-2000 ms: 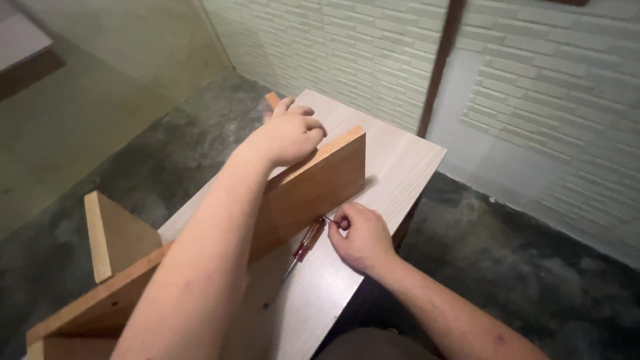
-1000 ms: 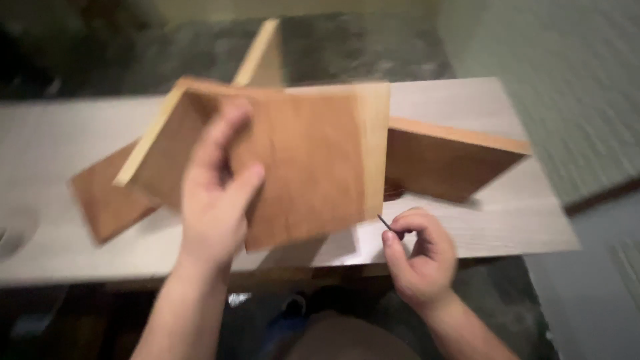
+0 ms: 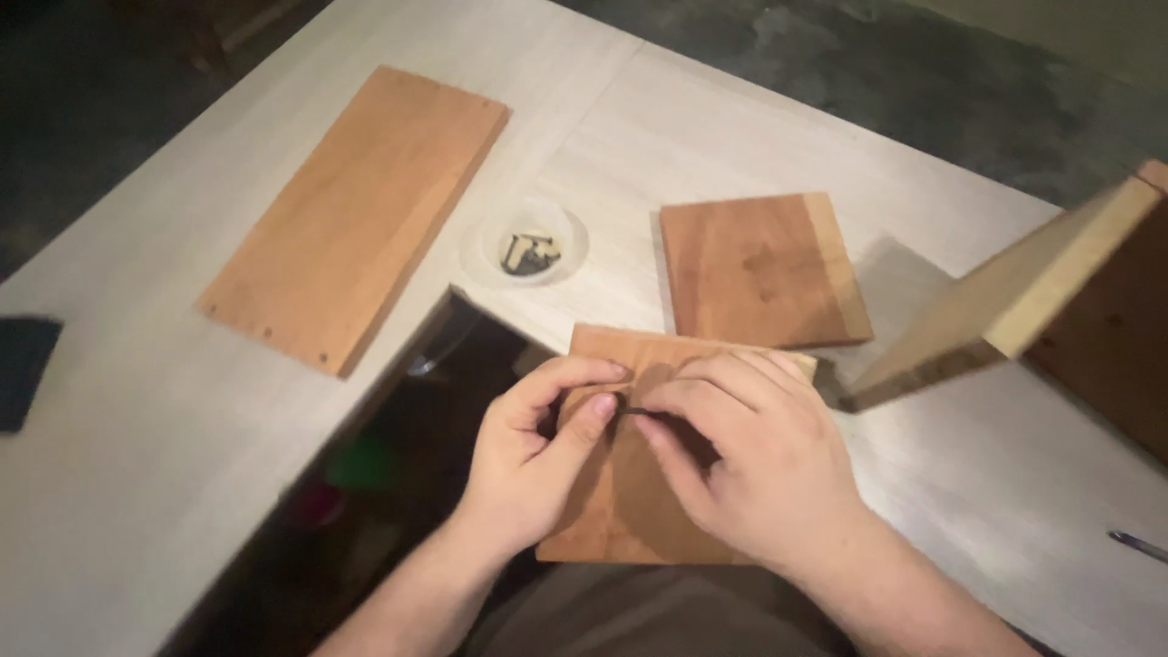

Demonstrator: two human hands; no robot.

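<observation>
A square wooden board (image 3: 639, 511) lies at the table's near edge, over my lap. Above it, my right hand (image 3: 748, 438) pinches a thin dark screw (image 3: 632, 411) between thumb and fingers. My left hand (image 3: 547, 447) meets the screw's other end with thumb and index fingertips. Just beyond the board rests another square board (image 3: 766, 269). A round translucent bowl (image 3: 526, 245) with several dark screws stands farther back, left of that board.
A long wooden board (image 3: 356, 219) with holes near its ends lies at the left. Joined boards (image 3: 1004, 283) stand at the right, with a dark slim object (image 3: 1136, 546) below. A dark item (image 3: 27, 370) sits at the far left edge.
The view has swung across the table. The board my left hand held up a second ago appears lowered toward my lap, and both hands have come together over it at the screw.
</observation>
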